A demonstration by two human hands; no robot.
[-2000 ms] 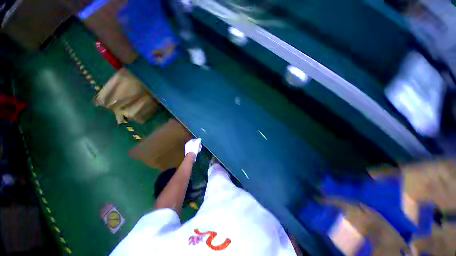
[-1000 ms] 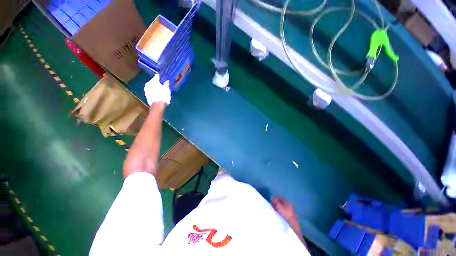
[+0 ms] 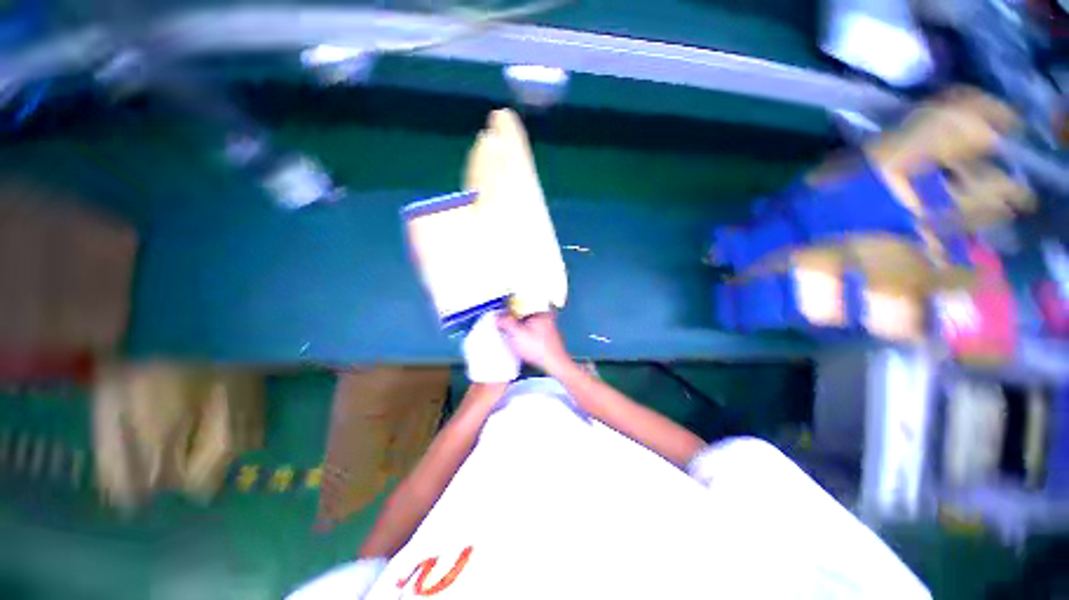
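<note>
An open mailer box (image 3: pixel 460 260) is over the dark green bench (image 3: pixel 633 252) in front of me, blurred. Its tray has blue edges and a pale inside, and its pale brown lid stands open on the right side. My left hand (image 3: pixel 490 354), in a white glove, grips the box at its near edge. My bare right hand (image 3: pixel 536 341) is beside the glove, at the near lower corner of the lid, and holds it there. The fingers are partly hidden and blurred.
Blue and brown boxes (image 3: pixel 821 240) are piled at the right on the bench. A metal rail (image 3: pixel 656 56) runs along the back. A carton (image 3: pixel 59 281) stands at the far left. Brown cardboard (image 3: pixel 381 428) and a crumpled brown carton (image 3: pixel 170 428) lie below the bench edge.
The view has swung right. My left hand has come back from the stacked boxes at the bench's left end with an open box. My right hand has joined it at the box.
</note>
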